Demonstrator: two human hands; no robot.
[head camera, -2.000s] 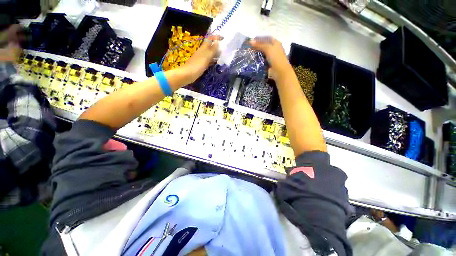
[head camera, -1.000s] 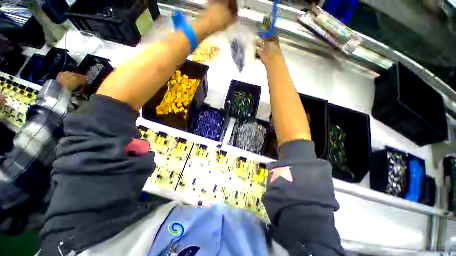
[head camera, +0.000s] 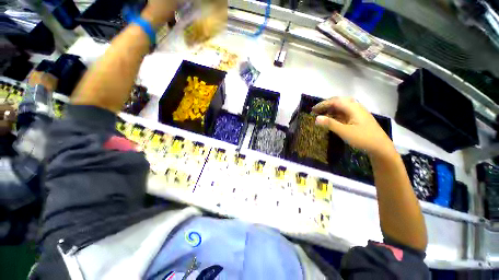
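My left hand (head camera: 164, 7), with the blue wrist strap, is at the top edge, blurred and partly cut off. It grips a clear plastic parts bag (head camera: 204, 23) with yellow-brown contents. My right hand (head camera: 350, 123) is over the bin of brown-gold components (head camera: 310, 139), fingers curled with a gap to the thumb; no part shows in it. The cream-yellow circuit board panels (head camera: 246, 188) lie on the rail in front of me, with black and yellow parts along their far edge.
Bins hold yellow blocks (head camera: 194, 100), blue-violet parts (head camera: 227, 128), silver-grey parts (head camera: 269, 140) and dark green parts (head camera: 261, 109). A small clear bag (head camera: 249, 73) lies behind them. An empty-looking black bin (head camera: 436, 109) stands right. Another worker's hand (head camera: 42, 80) is at left.
My left hand has moved left and now holds the yellow-brown bag. My right hand has come down and right to the gold bin. The small dark bag now lies on the bench.
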